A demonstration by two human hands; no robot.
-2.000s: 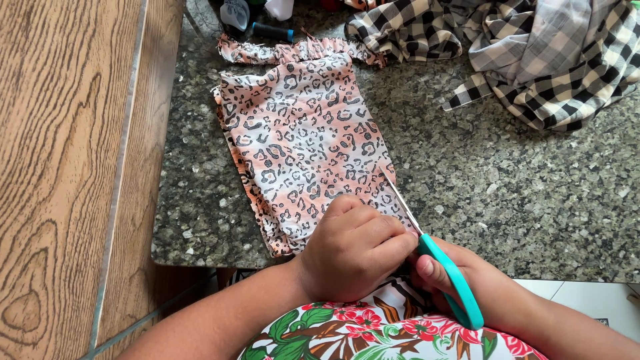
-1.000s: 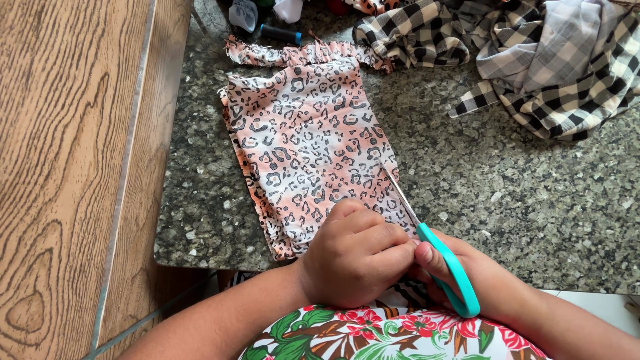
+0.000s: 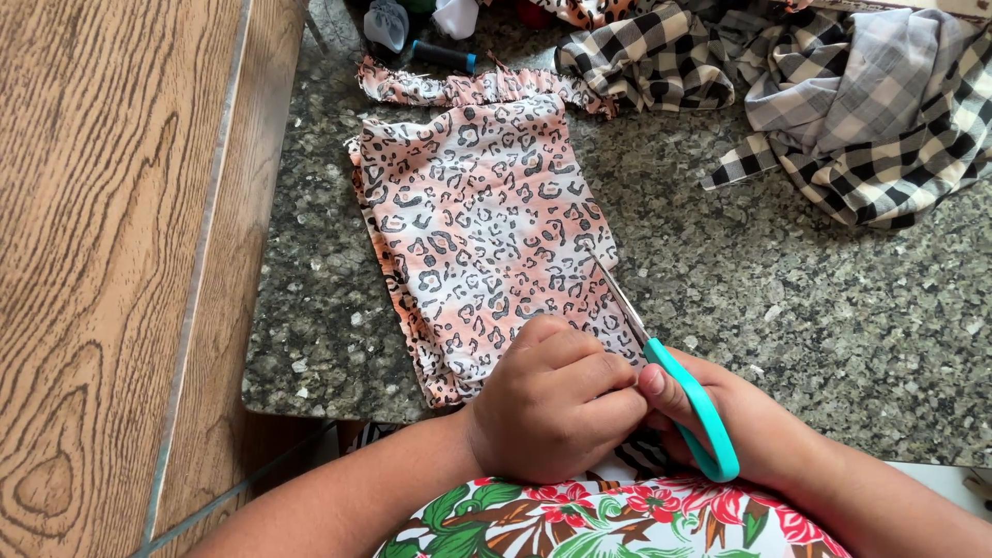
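Observation:
Folded leopard-print fabric (image 3: 480,225) in pink, white and black lies on the granite top, its lower end near my body. My left hand (image 3: 562,399) is closed at its lower right corner, with the fingertips hidden. Scissors with turquoise handles (image 3: 701,411) are in my right hand (image 3: 713,403), thumb against the handle. Their blades point up and left along the fabric's right edge; whether the blades are parted is unclear. Both hands meet at the fabric's near corner.
A gathered leopard-print strip (image 3: 480,87) lies beyond the fabric, beside a dark thread spool with blue ends (image 3: 443,56). Black-and-white checked cloth (image 3: 876,116) is heaped at the back right on the granite countertop (image 3: 790,310). Wood-look floor tiles (image 3: 93,232) show at left.

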